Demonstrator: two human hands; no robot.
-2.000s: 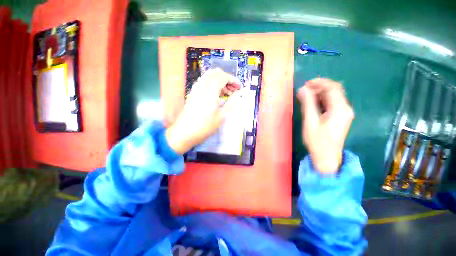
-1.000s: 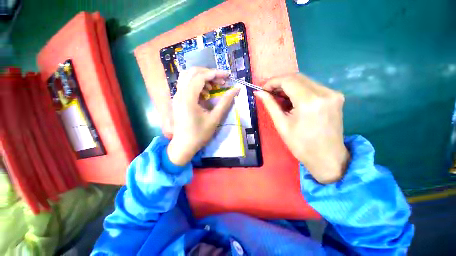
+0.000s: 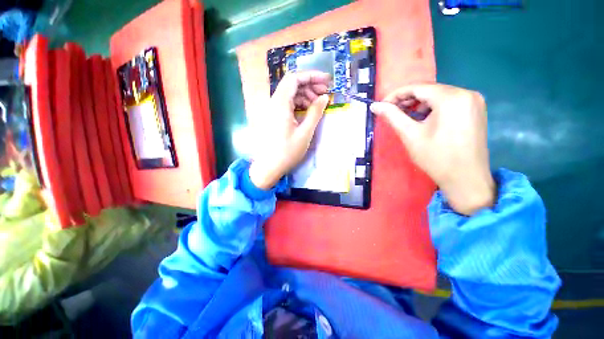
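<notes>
An open tablet (image 3: 362, 139) lies on a red-orange foam pad (image 3: 404, 198), its blue mainboard (image 3: 342, 69) at the far end and its white battery (image 3: 331, 145) nearer me. My left hand (image 3: 291, 126) is over the tablet's left side, thumb and fingertips close together at the board's lower edge. Whether it pinches something small there I cannot tell. My right hand (image 3: 440, 126) is at the tablet's right edge and holds thin tweezers (image 3: 359, 99), whose tip reaches the board-battery border near my left fingertips.
A second open tablet (image 3: 149, 126) lies on a foam pad (image 3: 182, 99) to the left. Several red-orange pads (image 3: 79, 126) stand beyond it. A person's yellow-green sleeve (image 3: 86, 245) is at lower left. A small blue-handled tool (image 3: 487, 4) lies at the top edge.
My right hand, empty beside the pad at first, came over the tablet with tweezers. My left hand stays over the tablet. The view has shifted, and the clear tray has left the picture.
</notes>
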